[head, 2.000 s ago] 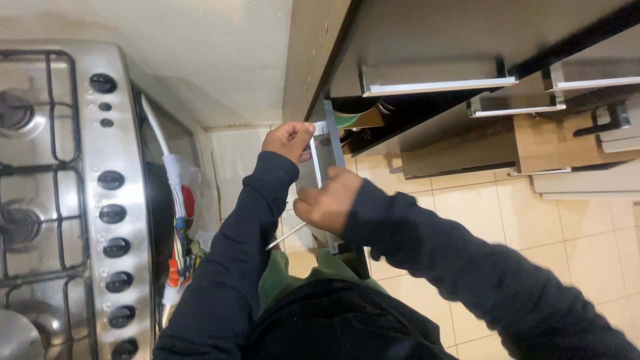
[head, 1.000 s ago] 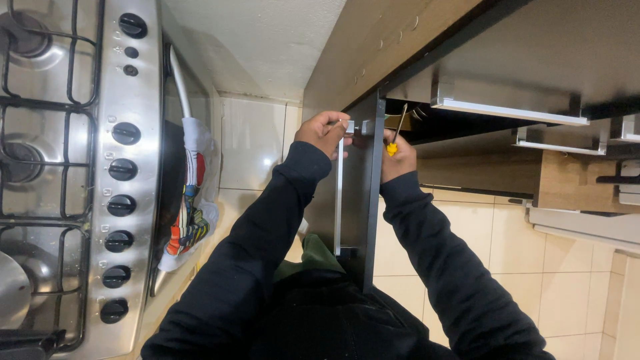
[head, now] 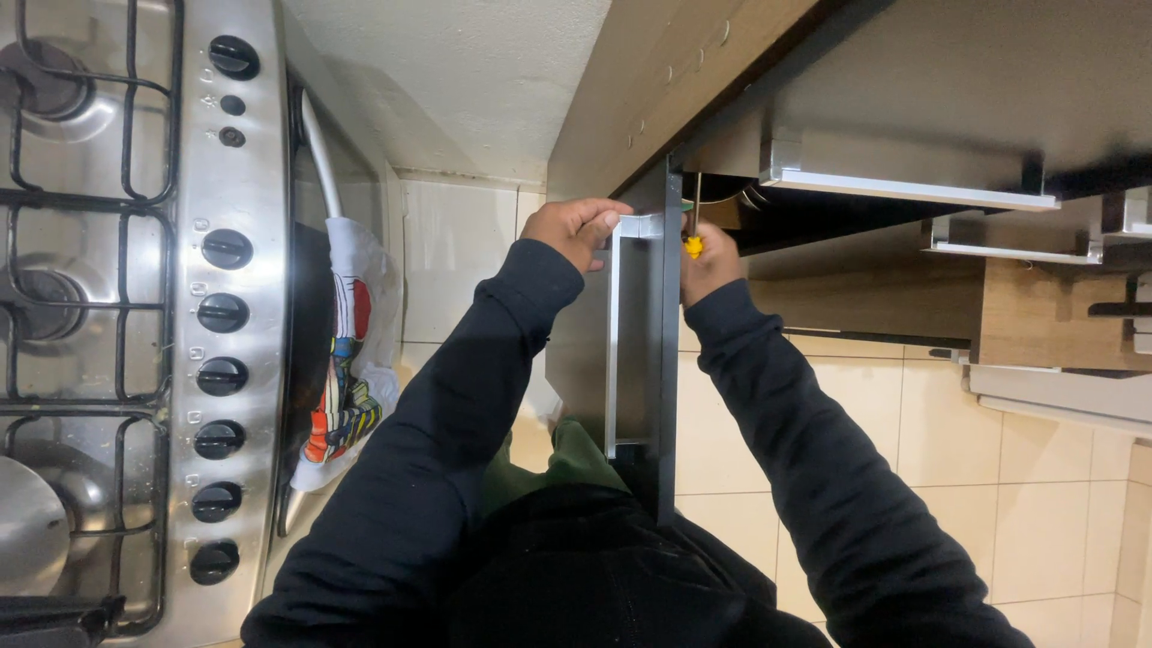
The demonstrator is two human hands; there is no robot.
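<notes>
A dark cabinet door (head: 670,360) stands swung out in front of me, with a silver bar handle (head: 614,342) on its outer face. The fingers of my left hand (head: 576,229) pinch the handle's far end, where it meets the door. On the door's inner side, my right hand (head: 714,261) holds a screwdriver (head: 693,246) with a yellow part and a thin metal shaft that points away from me. The fingers of this hand are partly behind the door edge, and the screwdriver's tip cannot be made out.
At the left is a steel gas stove (head: 225,360) with black knobs; a patterned cloth (head: 346,360) hangs on its oven handle. Dark cabinet fronts with silver handles (head: 909,187) extend to the right, above a tiled floor (head: 837,414). A pale wall (head: 459,81) lies ahead.
Two seconds ago both hands were near the handle on the door's outer side; my right hand is now on its inner side with the screwdriver. My left hand stays by the handle's far end.
</notes>
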